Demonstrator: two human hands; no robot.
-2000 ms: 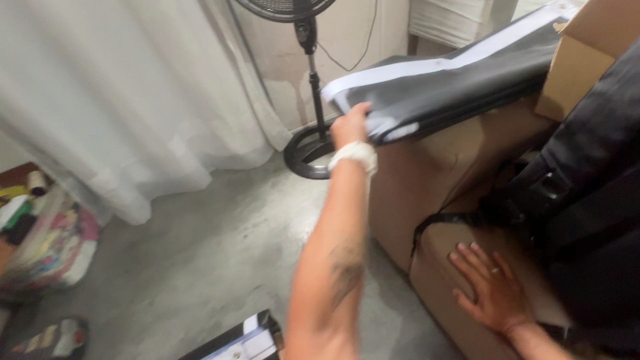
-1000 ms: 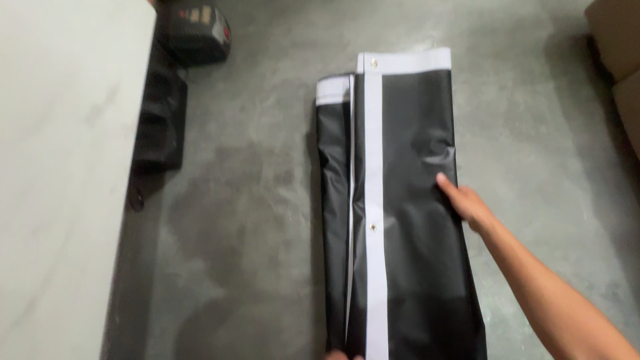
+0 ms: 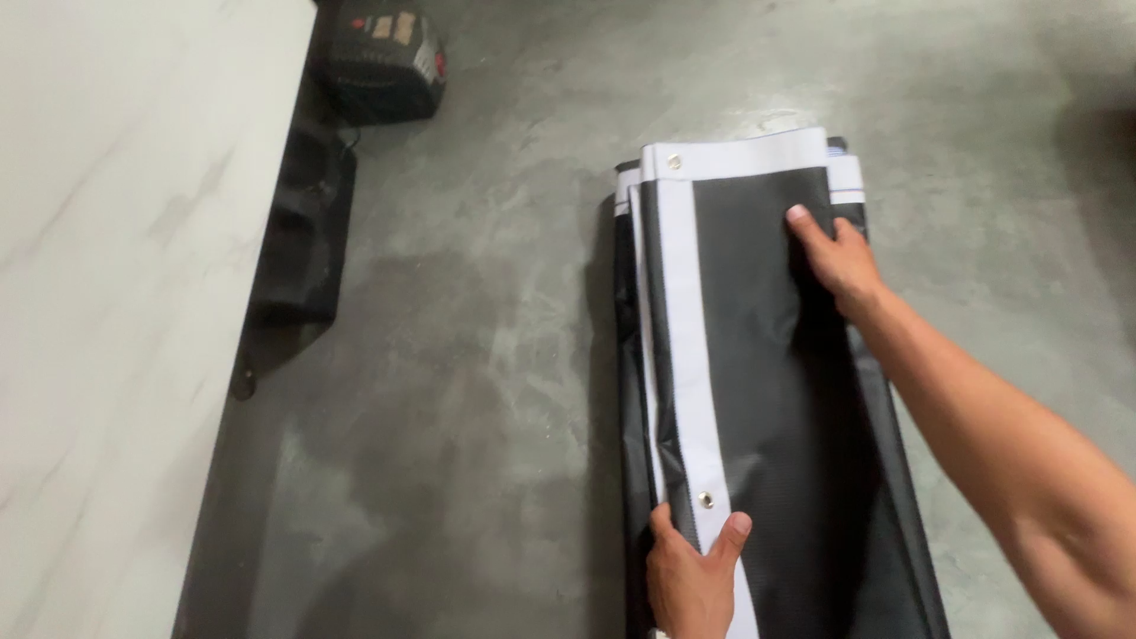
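Observation:
A folded black vinyl sheet [image 3: 772, 373] with white hemmed borders lies lengthwise on the grey floor, right of centre. Metal grommets, one near the top corner [image 3: 674, 161] and one lower down [image 3: 706, 500], sit in its white band. At the lower left edge of the fold, my left hand [image 3: 694, 572] grips the layers, thumb on top and fingers tucked at the side. My right hand [image 3: 839, 262] holds the upper right edge, with its thumb on the black face and some fingers hidden. More folded layers show beneath on both sides.
On the left stands a table with a white marble-patterned top [image 3: 133, 222]. Beside and below its edge are a black device with a red part [image 3: 382, 67] and a black case-like object [image 3: 306, 222]. The smooth concrete floor [image 3: 479, 355] carries shadows.
My left hand, barely in view at the bottom a second ago, now shows on the sheet's left edge. My right hand is nearer the sheet's top. Layers now show beyond its upper right edge.

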